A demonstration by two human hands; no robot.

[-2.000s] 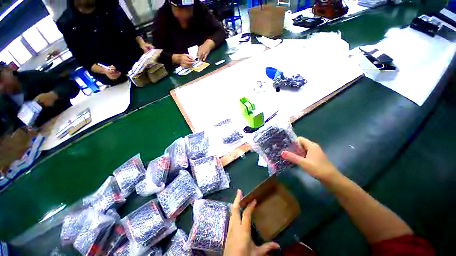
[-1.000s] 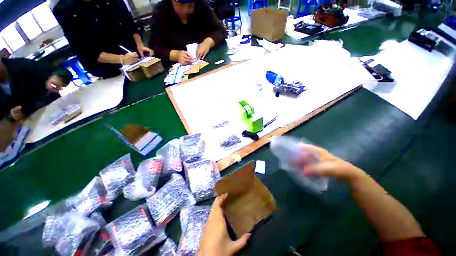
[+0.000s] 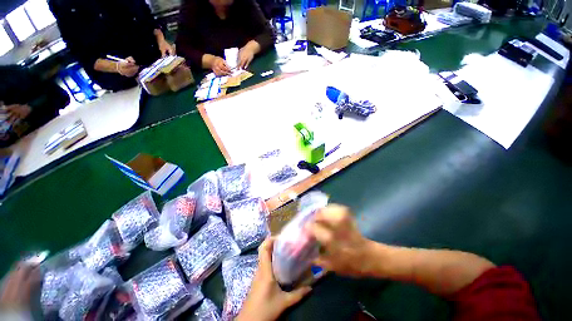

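My right hand [image 3: 342, 241] grips a bubble-wrapped product [image 3: 296, 246] from above, at the mouth of a small carton [image 3: 282, 215]. The product is tilted and covers most of the carton; how deep it sits is hidden. My left hand [image 3: 270, 294] holds the carton from the left and below. A pile of bubble-wrapped products [image 3: 204, 247] lies to the left of my hands. An open small carton [image 3: 150, 173] with blue-and-white outside stands behind the pile.
A lime green tape dispenser [image 3: 308, 144] and a cable bundle with a blue part [image 3: 351, 105] lie on the white-covered board [image 3: 251, 113]. Two people opposite handle small cartons [image 3: 166, 75]. Another person's blurred hand [image 3: 21, 285] is at the far left. A large plain carton [image 3: 328, 28] stands farther back.
My right hand has brought the product left from beside the carton to its mouth. The open blue-and-white carton appeared behind the pile after the earliest frame. A blurred hand has appeared at the left.
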